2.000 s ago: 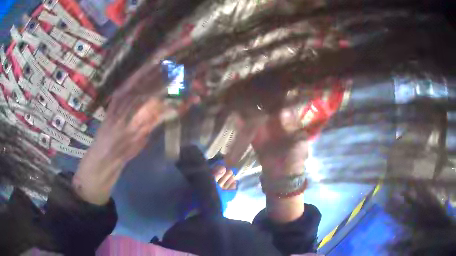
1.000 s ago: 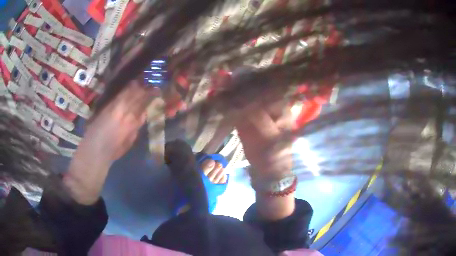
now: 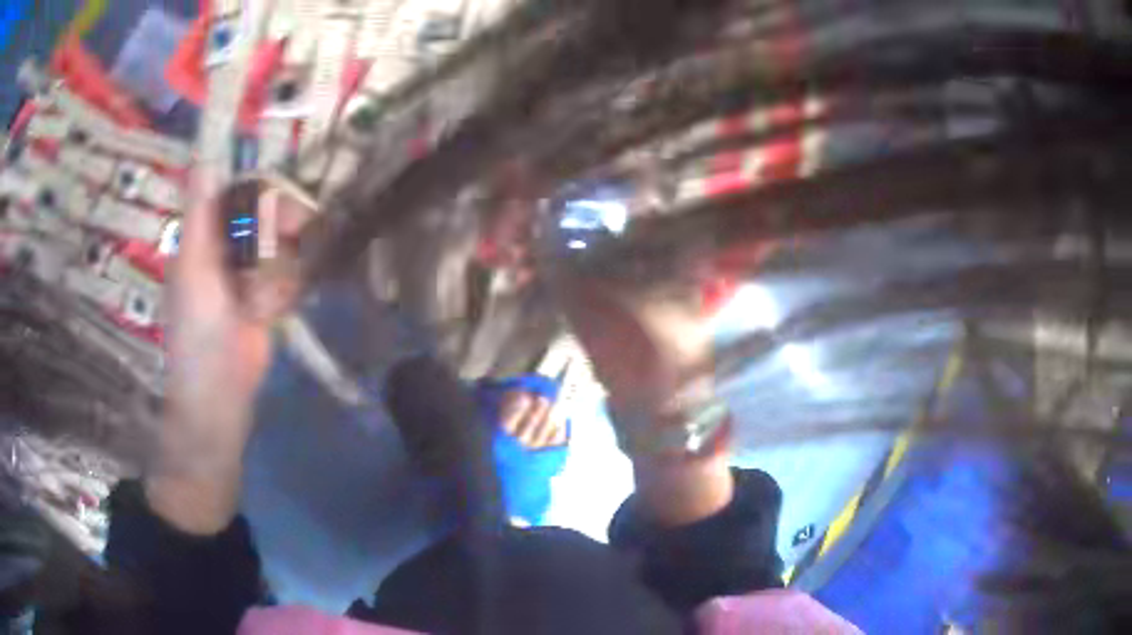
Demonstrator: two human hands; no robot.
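My left hand (image 3: pixel 221 292) holds a smartwatch (image 3: pixel 243 226) upright by its edges. Its dark screen shows small blue-white lines, and a pale strap hangs below toward the lower right. My right hand (image 3: pixel 633 329) is blurred and partly covered by dark hair strands. A second smartwatch (image 3: pixel 593 218) with a bright white-blue screen is at its fingertips, and the hand appears closed on it. Its strap is not clear.
Rows of watches with pale straps (image 3: pixel 139 186) lie on red trays (image 3: pixel 87 68) at the left and across the top. A blue open-toed shoe (image 3: pixel 528 465) is below centre. Yellow-and-black tape (image 3: pixel 869 478) and a blue surface (image 3: pixel 919 546) are at lower right.
My left hand has moved left with its watch, whose screen has changed from bright to mostly dark. A lit screen now shows at my right hand. The view has shifted slightly.
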